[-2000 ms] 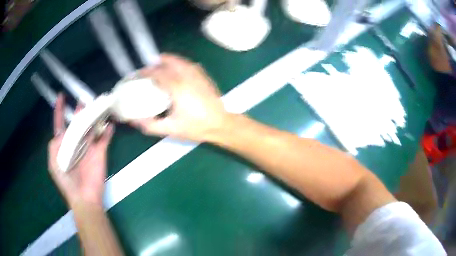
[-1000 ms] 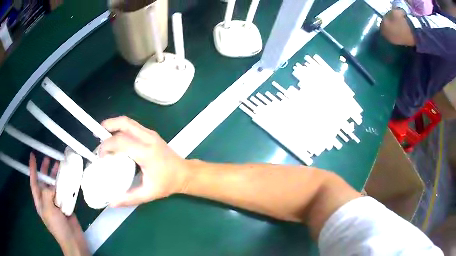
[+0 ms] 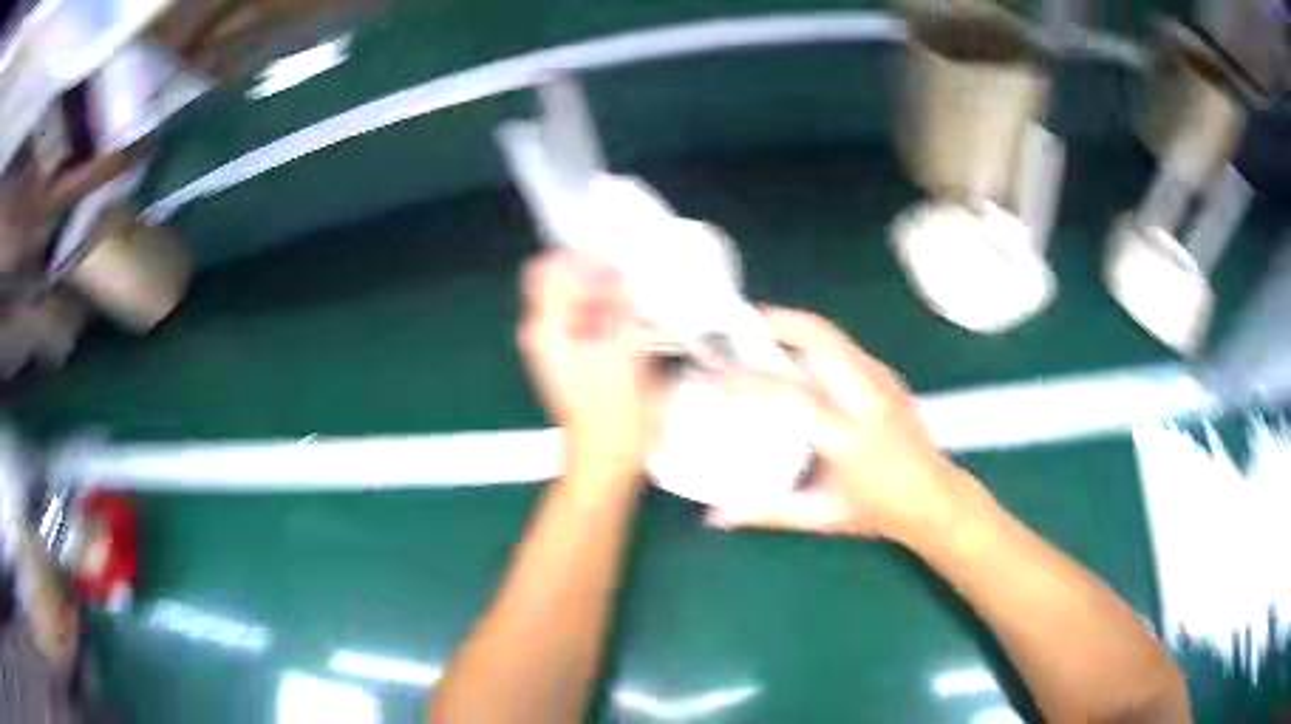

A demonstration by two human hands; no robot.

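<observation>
My left hand (image 3: 583, 340) holds a white lid (image 3: 658, 269) with tubes pointing up and to the left. My right hand (image 3: 864, 439) holds another white lid (image 3: 736, 436) just below and to the right of it. The two lids overlap in view; I cannot tell whether they touch. Both hands and lids are badly blurred, and the inner faces and some fingertips are hidden.
Two lids with upright tubes (image 3: 974, 266) (image 3: 1161, 280) stand at the upper right, with beige bodies (image 3: 977, 120) (image 3: 1186, 120) behind them. White rods (image 3: 1225, 545) lie at the right edge. A red bin (image 3: 108, 549) and another person's hand (image 3: 71, 191) are at the left.
The view has swung left, bringing the red bin and far-left area in. My hands with the lids now show near the middle, and the lids are closer together and overlapping.
</observation>
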